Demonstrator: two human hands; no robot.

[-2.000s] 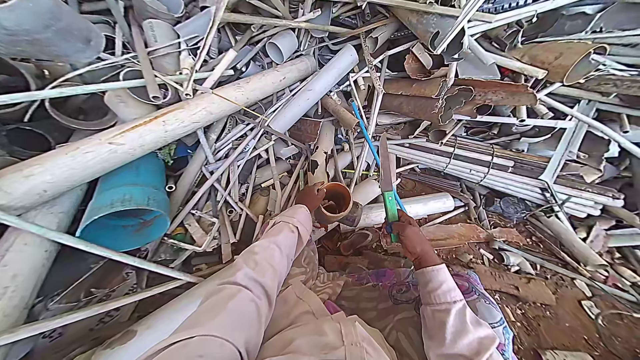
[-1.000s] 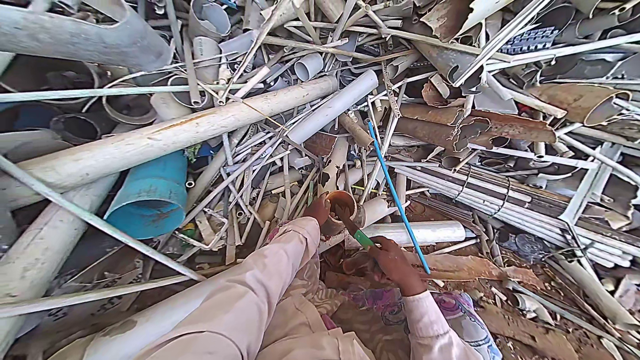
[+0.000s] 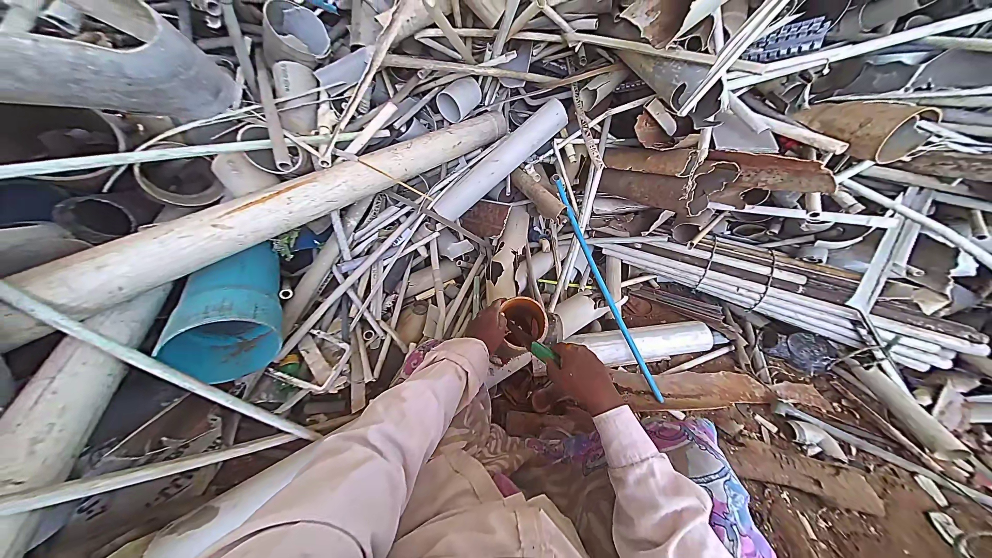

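Near the middle of the view, my left hand [image 3: 487, 327] grips the left rim of a short brown pipe piece [image 3: 524, 316], whose round mouth faces up. My right hand [image 3: 583, 377], just right of it, is closed around the green handle [image 3: 545, 353] of a knife. The dark blade [image 3: 518, 333] points left into the pipe's mouth, and its tip is hidden there. A thin blue pipe [image 3: 608, 291] lies slanted behind my right hand. Beside the brown piece, a pale grey pipe [image 3: 647, 343] lies on the right.
Scrap pipes surround me. A long off-white pipe [image 3: 256, 221] crosses the left side above a wide turquoise pipe [image 3: 225, 314]. Tied thin white pipes [image 3: 775, 306] lie at right, with broken brown pipe [image 3: 713, 174] behind. Bare soil [image 3: 821, 511] shows at lower right, beside patterned cloth [image 3: 709, 473].
Two seconds ago the knife stood upright, its blade pointing away beside the brown piece. My right hand has since turned it and brought the blade into the pipe's mouth. My left hand keeps its grip.
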